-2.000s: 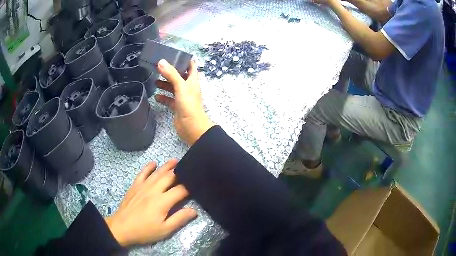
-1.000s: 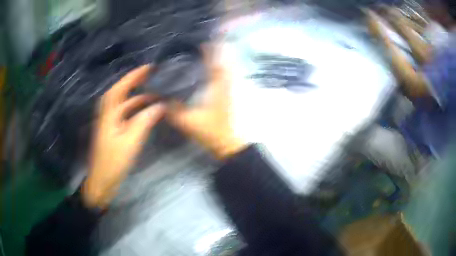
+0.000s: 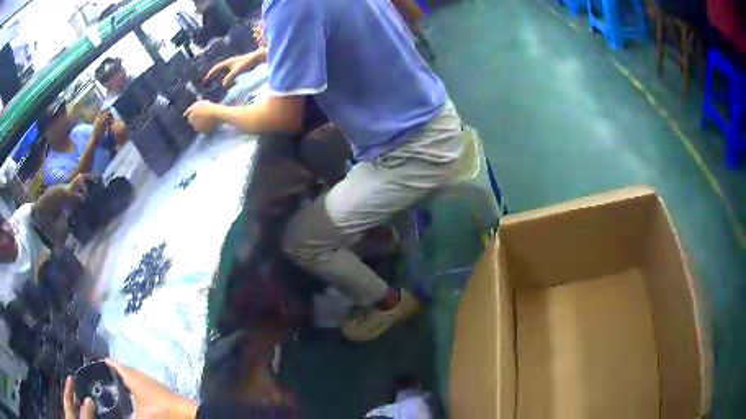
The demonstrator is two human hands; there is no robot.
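My right hand is at the lower left corner, cut off by the bottom edge, and holds a dark plastic housing. The housing's open side with a round hub inside faces the camera. Fingertips also show on the housing's left side; I cannot tell which hand they belong to, and the rest of my left hand is not visible. A loose heap of small dark parts lies on the bubble wrap, beyond the held housing.
A large open cardboard carton stands at the lower right. A seated person in a blue shirt works at the table's right side. Stacked housings stand further along. Other people sit at the far left. Blue stools stand at the upper right.
The view has swung right, moving the table and hands to the left and showing the carton and floor more fully. The housing is still held, now at the lower left.
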